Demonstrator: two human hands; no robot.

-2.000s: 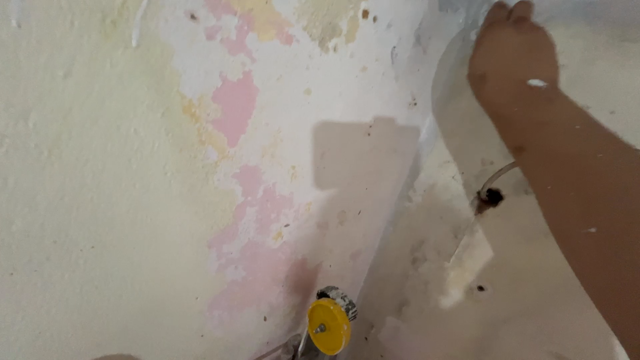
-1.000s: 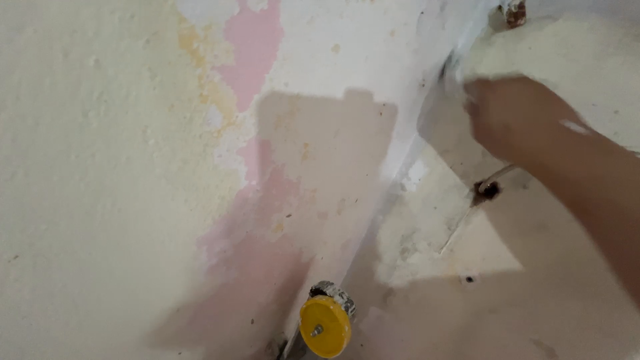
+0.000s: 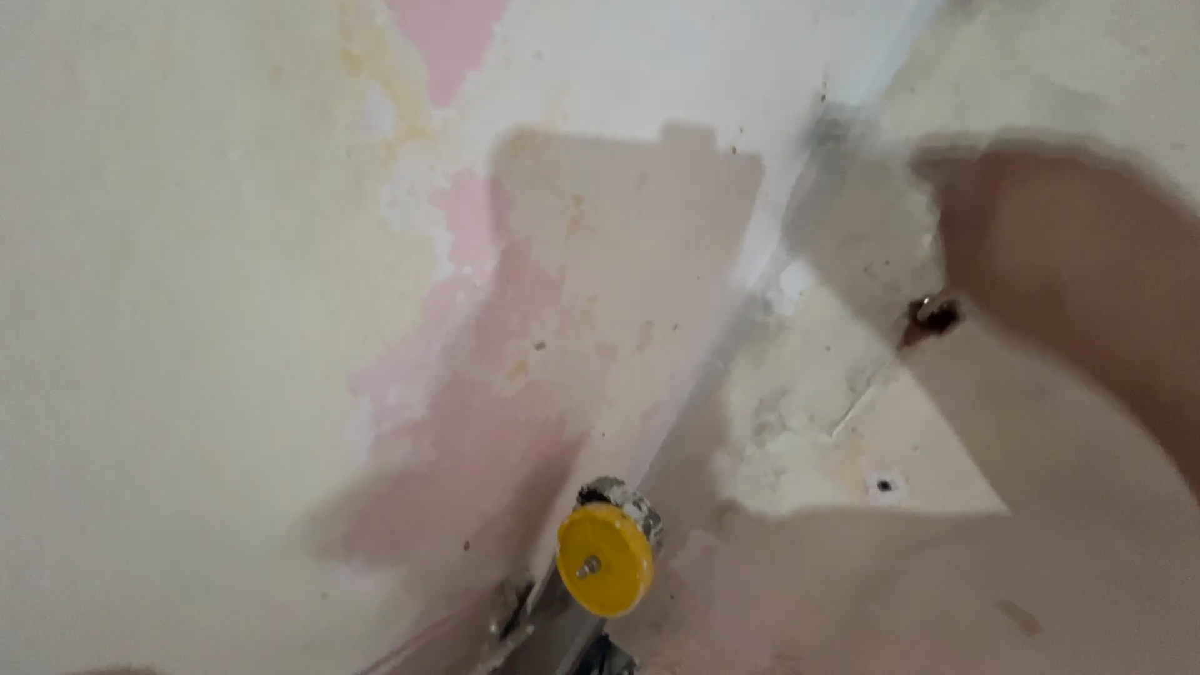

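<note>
My right hand (image 3: 980, 202) is blurred at the right, close to the cream wall, with the forearm running off the right edge. Its fingers are not distinct, and whether they hold anything cannot be told. A round yellow disc (image 3: 605, 561) with a metal stub at its centre stands at the bottom middle, in front of a paint-spattered round part (image 3: 619, 497). My hand is well above and to the right of it. A small skin-toned edge at the bottom left may be part of my left hand; too little shows to be sure.
A patchy wall (image 3: 234, 281) with peeled pink and yellow paint meets the cream surface (image 3: 1078, 581) at a slanting corner. That surface has a ragged dark hole (image 3: 933, 317) and a smaller hole (image 3: 883, 486). Dark shadows cover both.
My right hand has come down from the upper part of the wall to beside the ragged hole. The view has also shifted.
</note>
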